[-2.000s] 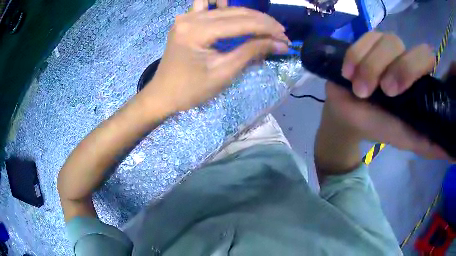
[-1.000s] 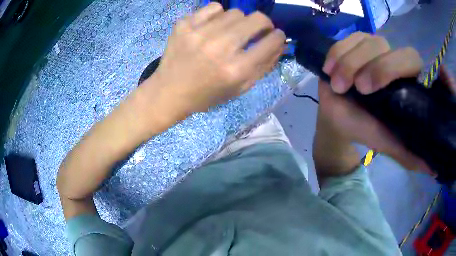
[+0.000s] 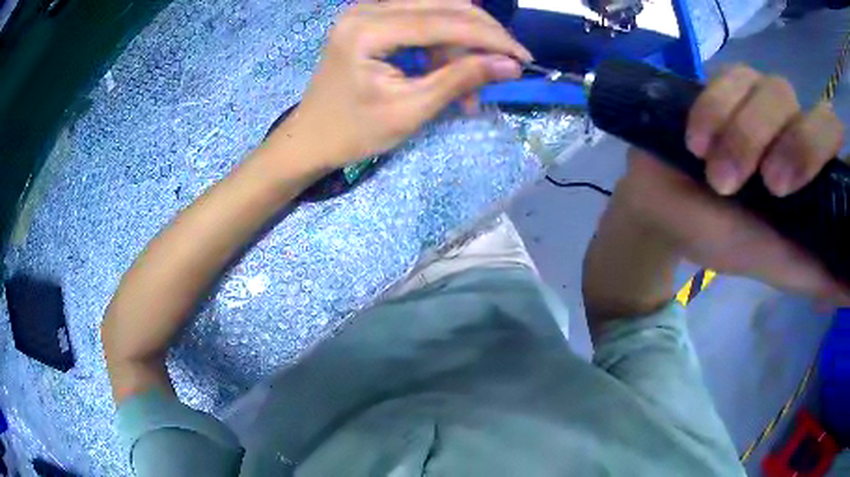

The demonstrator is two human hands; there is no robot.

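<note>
My right hand (image 3: 755, 158) is wrapped around the thick black electric screwdriver (image 3: 643, 102), held raised at the right and pointing left. Its thin metal bit (image 3: 559, 74) sticks out of the front. My left hand (image 3: 401, 79) pinches the bit's tip between thumb and index finger; whether a screw is there cannot be told. A black round housing (image 3: 326, 186) with a bit of green circuit board (image 3: 359, 170) lies on the bubble wrap, largely hidden under my left forearm.
The blue bin (image 3: 690, 47) with the screw feeder (image 3: 615, 11) stands at the top right. A black tray (image 3: 39, 321) lies on the bubble-wrapped bench (image 3: 270, 307) at the left. The green belt (image 3: 65, 93) curves along the upper left. A black cord (image 3: 578, 184) hangs beside the bench edge.
The screwdriver has moved slightly right and its bit now shows clearly. My left hand has turned from a fist-like pose to a fingertip pinch. More of the housing shows under the forearm.
</note>
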